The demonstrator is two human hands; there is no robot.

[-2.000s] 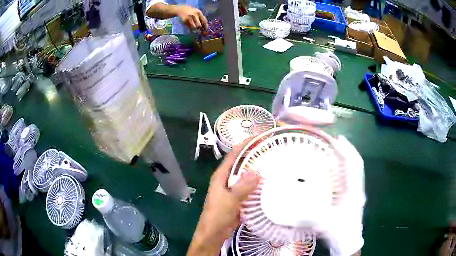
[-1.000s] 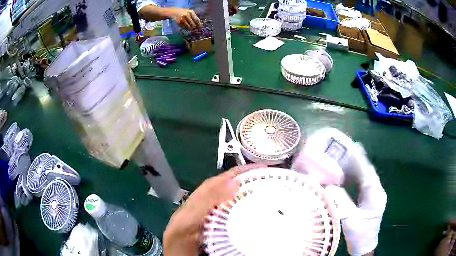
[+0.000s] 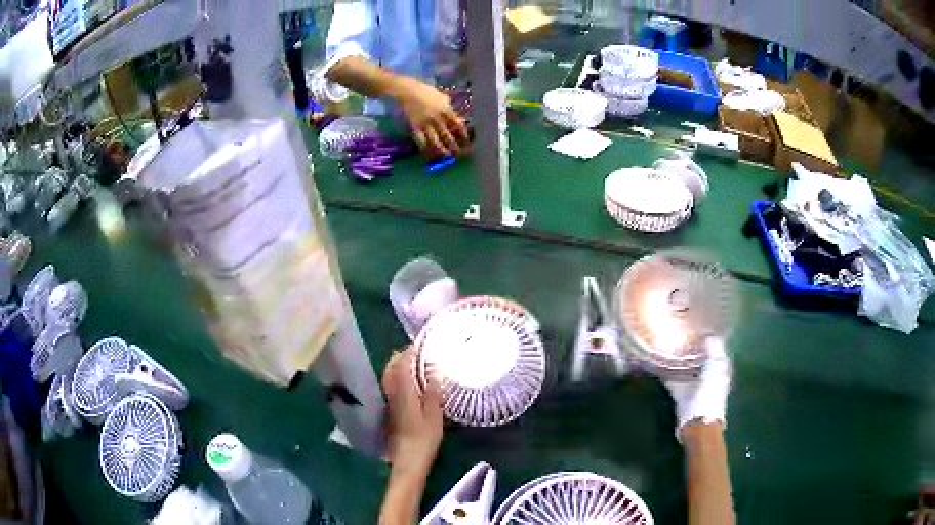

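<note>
My bare left hand (image 3: 415, 415) holds a white clip fan (image 3: 482, 361) by its left edge, its solid back side up and its clip foot at the upper left. My gloved right hand (image 3: 702, 390) grips the lower edge of a second clip fan (image 3: 677, 308), grille side up and blurred, with its open clip at its left. A third clip fan (image 3: 574, 505) lies at the bottom edge of the view, partly cut off, with its clip to the left.
A metal post with a document sleeve (image 3: 251, 241) stands at left. A bottle (image 3: 261, 487) and several fans (image 3: 138, 446) are at lower left. Across the bench are a person's hand (image 3: 436, 118), purple parts (image 3: 374, 156), white housings (image 3: 648, 198) and a blue tray (image 3: 784, 261).
The back-side-up fan has moved up and left in my left hand. My right hand has left it and now grips the grille-side-up fan, which has shifted right. The lower fan shows again.
</note>
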